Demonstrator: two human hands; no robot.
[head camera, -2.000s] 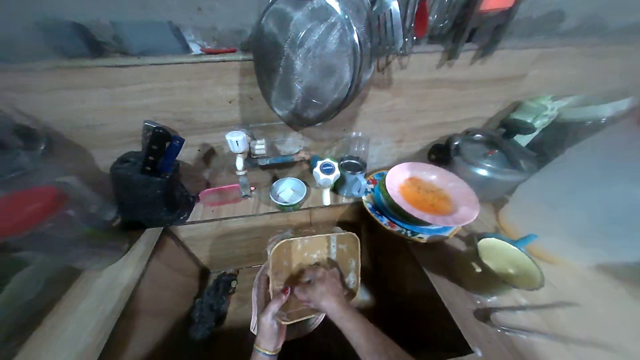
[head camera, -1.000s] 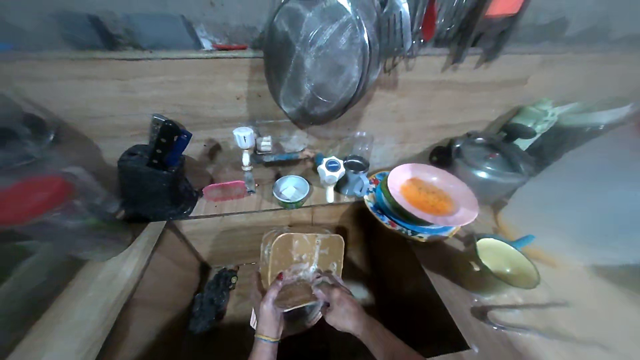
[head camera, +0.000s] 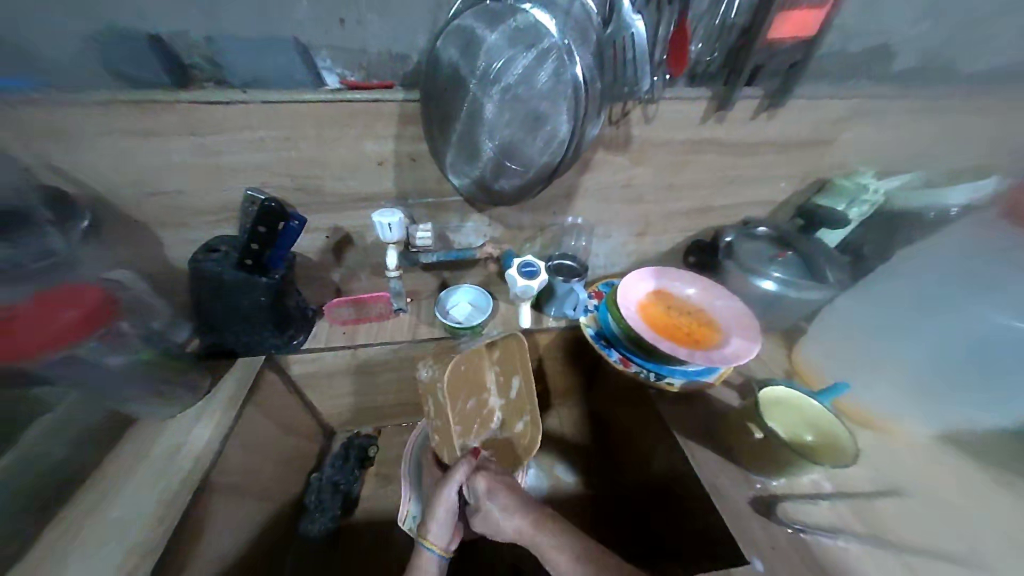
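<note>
A brown rectangular plastic container (head camera: 492, 392), streaked with whitish suds, is tilted up over the sink. My left hand (head camera: 448, 496), with a band at its wrist, grips the near edge of the container, thumb on top. My right hand (head camera: 496, 496) is closed at the same near edge, touching the left; whether it grips the container or something small there is hidden. Under the container and hands a pale dish with a pinkish rim (head camera: 412, 480) shows partly in the sink.
Behind the sink stand a white-handled tap (head camera: 526, 278), a small bowl (head camera: 464, 307), a pink soap dish (head camera: 358, 309) and a knife holder (head camera: 244, 296). To the right are stacked plates (head camera: 688, 316), a yellow-inside mug (head camera: 806, 426) and tongs (head camera: 824, 512). A dark scrubber (head camera: 340, 484) lies at left.
The brown container has been turned and tipped up, its far end now nearer the back edge of the sink. Both hands have come together at its near edge.
</note>
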